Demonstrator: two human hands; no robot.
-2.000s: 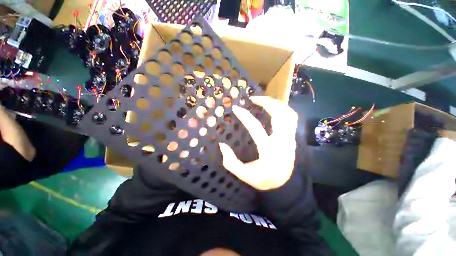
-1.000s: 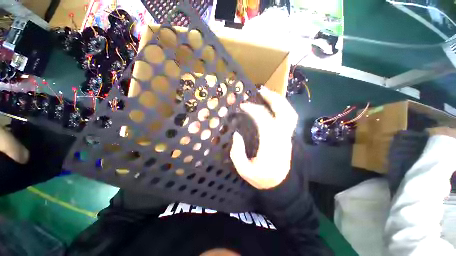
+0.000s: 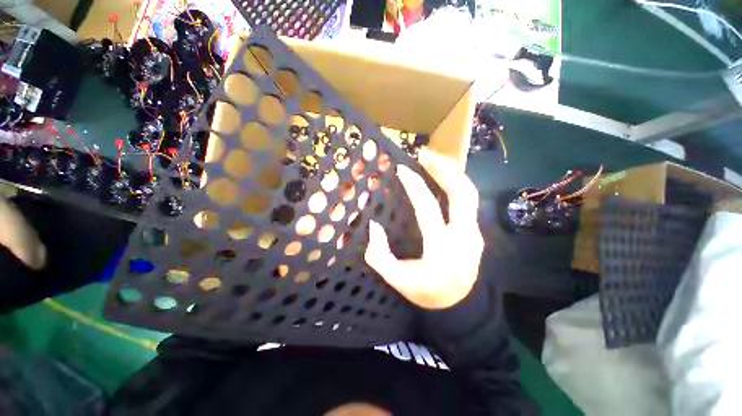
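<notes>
A large black perforated sheet [image 3: 244,305] is held tilted over an open cardboard carton [image 3: 407,89] in front of me. My right hand [image 3: 431,244] is on the sheet's right part, thumb and fingers spread around a raised bulge of it. My left hand is mostly hidden behind the sheet; pale and pinkish patches through the middle holes may be its skin, and its grip cannot be seen. Small round pieces [image 3: 321,146] with dark and golden parts show through the upper holes, and more are in the carton beyond the sheet's edge.
Black wired round units [image 3: 150,61] cluster at left, with a few more [image 3: 529,207] at right. A black boxy device [image 3: 49,73] is at far left. Another perforated sheet [image 3: 293,12] lies at the back. A neighbour's hand [image 3: 20,236] is at left; a white sleeve [image 3: 708,301] and dark sheet [image 3: 639,268] are at right.
The sheet has swung, its lower left corner coming down and nearer my body. My right hand stays in about the same place. A dark sheet has appeared by the right neighbour's white sleeve.
</notes>
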